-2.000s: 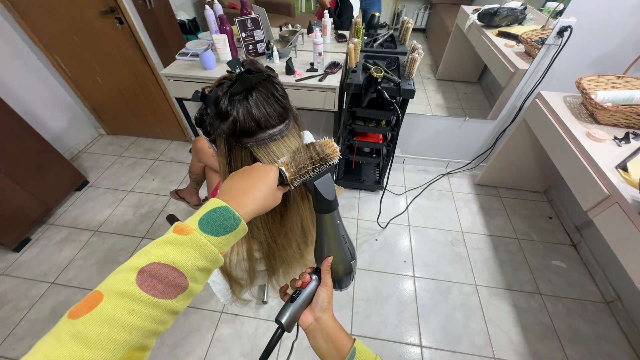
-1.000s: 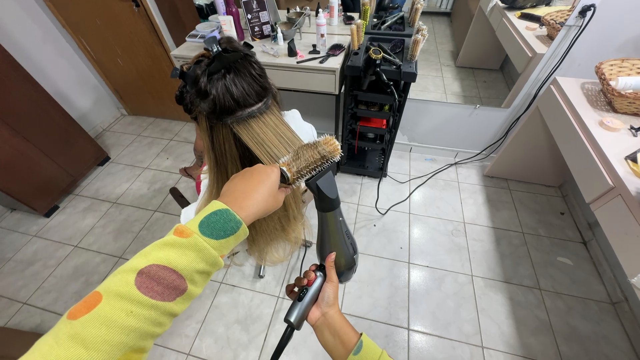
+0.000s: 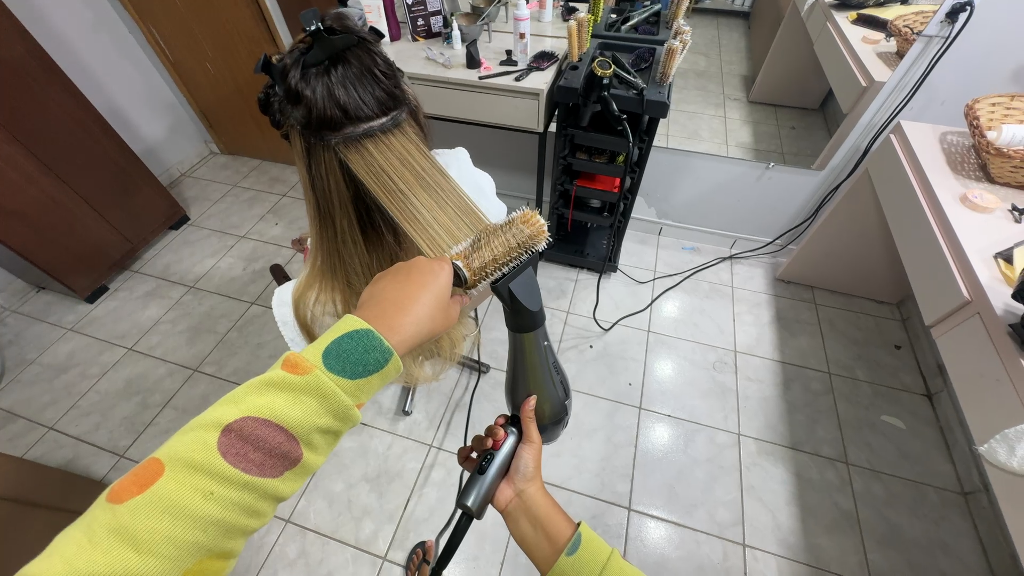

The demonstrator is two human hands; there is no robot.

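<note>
My left hand point(image 3: 412, 300) is closed around the handle of a round hair brush point(image 3: 504, 248). A section of a seated person's long blond hair point(image 3: 416, 188) runs taut from the head to the bristles, and loose ends hang below. Dark upper hair is pinned with black hair clips point(image 3: 328, 40). My right hand point(image 3: 512, 464) grips the grey handle of a hair dryer point(image 3: 538, 372), thumb up. The dryer's black nozzle point(image 3: 520, 292) points up at the underside of the brush, very near or touching it.
Behind stand a vanity table point(image 3: 480, 104) with bottles and a paddle brush, and a black salon trolley point(image 3: 596, 168) holding brushes and another dryer. Black cords point(image 3: 720, 260) cross the tiled floor. A pink counter point(image 3: 936, 232) with a wicker basket point(image 3: 996, 140) is at right.
The view has come closer to the seated person. The hair section is now stretched out straighter to the brush than two seconds ago. Both hands keep their holds.
</note>
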